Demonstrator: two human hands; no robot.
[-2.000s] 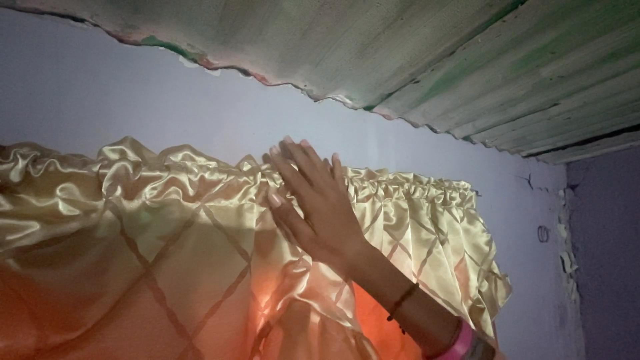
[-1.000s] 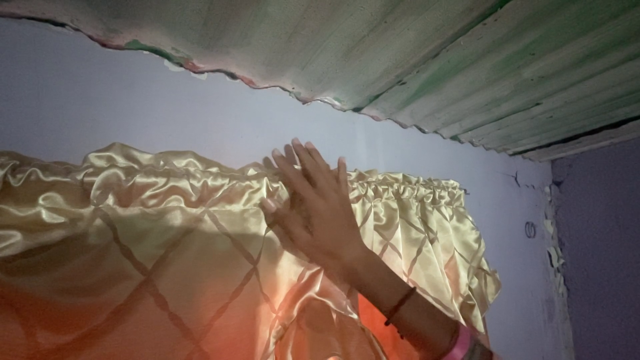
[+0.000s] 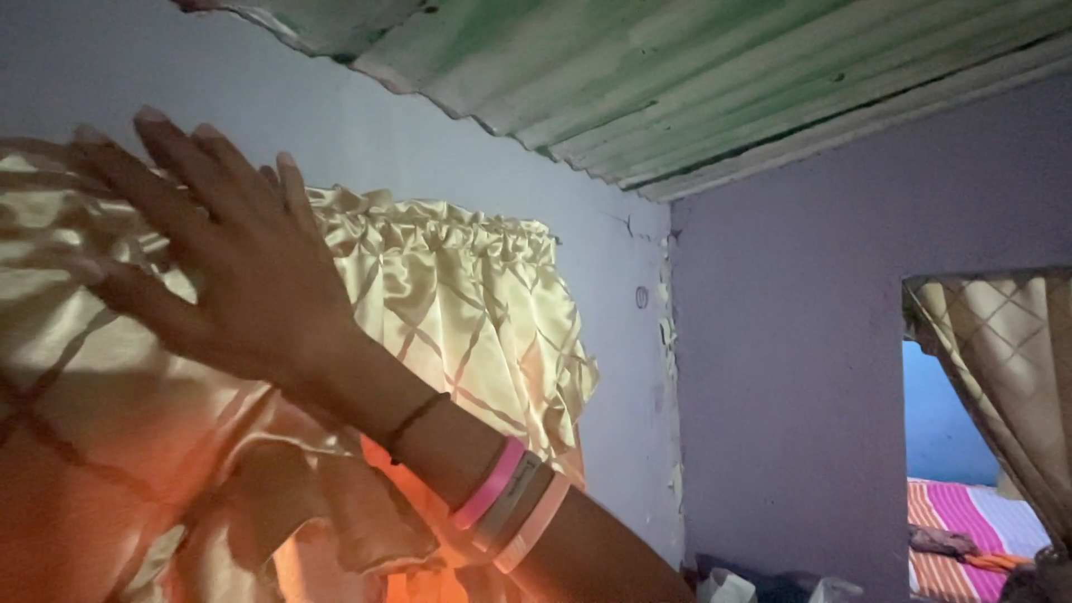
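Note:
My right hand (image 3: 251, 285) is raised in front of the gathered top of a shiny gold satin curtain (image 3: 469, 310), back of the hand toward me and fingers spread. It grips nothing visible; whether the fingertips touch the cloth or the wall is unclear. The curtain has a crisscross line pattern and a ruffled heading, and orange light glows through its lower part. A dark thin bracelet (image 3: 419, 423) and several wristbands, one of them pink (image 3: 490, 484), circle the wrist and forearm. My left hand cannot be made out.
A corrugated roof (image 3: 636, 75) slopes above the pale wall (image 3: 452, 159). At right, a purple wall (image 3: 787, 360) has an opening with a tied-back curtain (image 3: 1005, 360) and a striped bedspread (image 3: 963, 536) beyond. Cracked plaster (image 3: 667, 335) marks the corner.
The view has swung right, bringing the opening and bedspread in. My right hand's fingers are spread wider than before, still in front of the curtain top.

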